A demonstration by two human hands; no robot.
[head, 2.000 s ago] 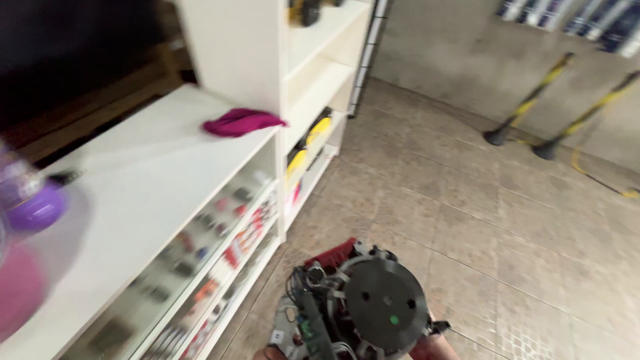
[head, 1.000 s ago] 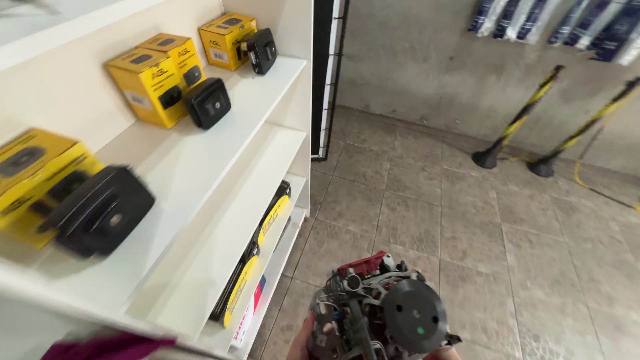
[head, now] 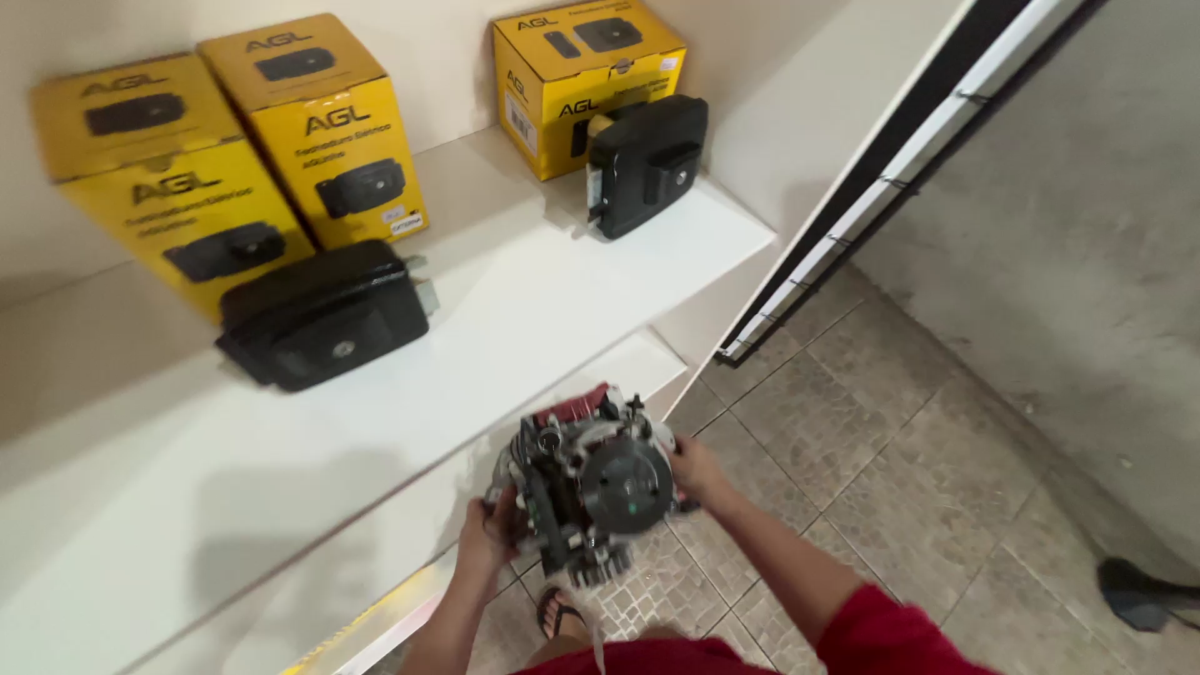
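Between my hands is a bulky mechanical assembly [head: 586,483] with a round dark disc, metal brackets, wiring and a red part at its top. My left hand [head: 492,530] grips its left side, and my right hand [head: 698,469] grips its right side near a pale bracket. The assembly is held over the floor, by the front edge of a white shelf [head: 506,347]. Beyond it on the shelf, a black electric lock [head: 328,314] stands before two yellow AGL boxes [head: 314,131], and another black lock [head: 649,164] leans by a third yellow box [head: 591,84].
A lower white shelf [head: 647,367] shows beneath. A black-edged rack or frame [head: 858,206] rises right of the shelving, near a concrete wall [head: 1059,244]. The tiled floor [head: 844,450] lies below, with a black post base [head: 1130,591] at far right and my sandalled foot [head: 560,611].
The view has moved along and closer to the shelf with the yellow boxes. The assembly, held throughout, is now beside that shelf's edge; the purple cloth is out of view.
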